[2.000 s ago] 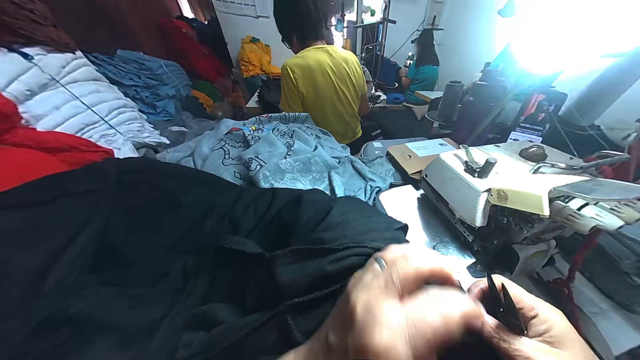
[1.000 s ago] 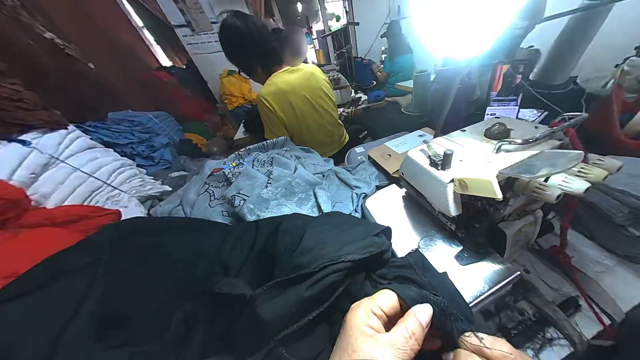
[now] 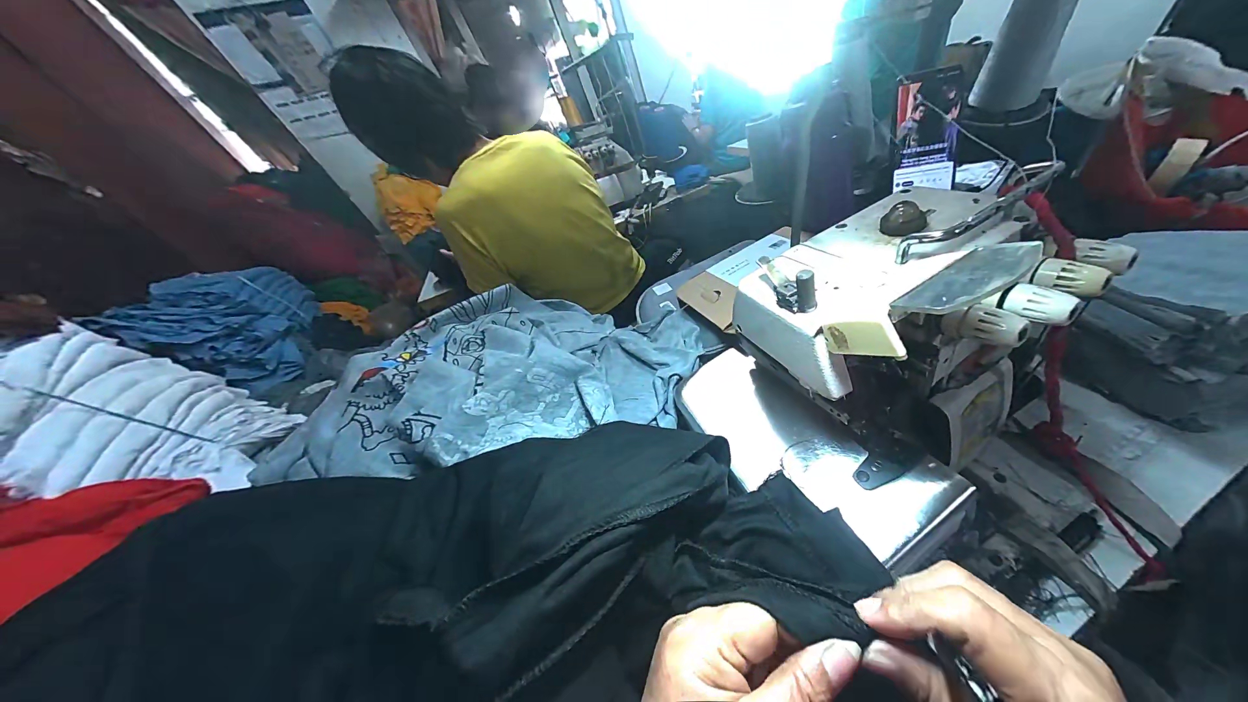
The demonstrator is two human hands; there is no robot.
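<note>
My left hand (image 3: 746, 655) pinches the edge of a black garment (image 3: 546, 526) at the lower right. Against it, my right hand (image 3: 985, 639) grips the same edge between thumb and finger. Dark metal thread snips (image 3: 960, 668) lie partly hidden within the right hand's fingers. The black fabric, with overlocked seams showing, spreads over the lower left and reaches the metal plate (image 3: 829, 448) of an overlock sewing machine (image 3: 877, 263). The machine stands just beyond my hands.
A printed grey garment (image 3: 507, 375) lies behind the black cloth. At left are a white fabric bundle (image 3: 127, 405), red cloth (image 3: 88, 522) and blue cloth (image 3: 219, 322). A person in a yellow shirt (image 3: 541, 219) sits ahead. Red cord (image 3: 1058, 390) hangs beside the machine.
Two seconds ago the snips stuck up, blades apart, from my right hand; now they are mostly hidden in it. Both hands have come together on the black fabric's edge.
</note>
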